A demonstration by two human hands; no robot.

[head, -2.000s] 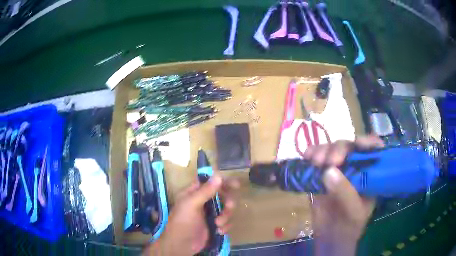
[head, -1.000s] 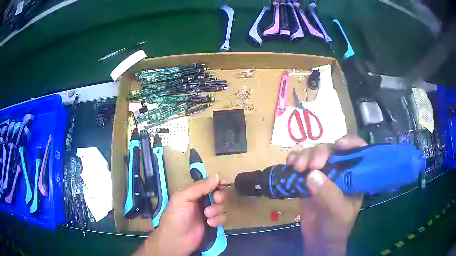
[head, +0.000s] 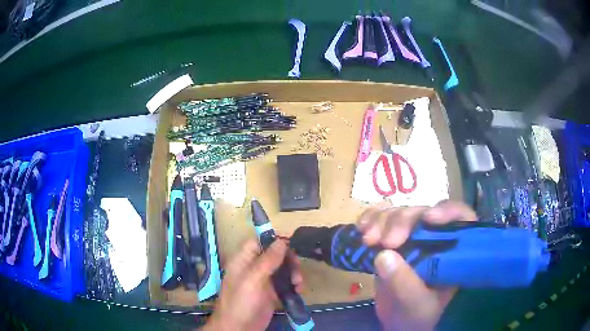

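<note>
My left hand (head: 262, 278) is closed around a black and light-blue pen unit (head: 283, 285), its dark tapered tip pointing up and away from me. My right hand (head: 409, 249) grips a thick blue electric screwdriver (head: 479, 253), held level and pointing left. The screwdriver's black front end reaches my left fingertips at the side of the pen unit; the exact contact point is hidden by the fingers. A black block (head: 298, 181) lies mid-tray just beyond the hands.
Cardboard tray (head: 291, 88) holds circuit boards (head: 226, 123), screws (head: 315, 141), light-blue and black units (head: 208, 249) at left, red scissors (head: 393, 173) and a pink strip (head: 366, 135) at right. Blue bin (head: 68, 220) stands left. Coloured shells (head: 382, 44) lie beyond the tray.
The screwdriver has moved left from the black block's lower edge until its front end meets my left fingers. The pen unit has turned in my left hand, its tip leaning further left.
</note>
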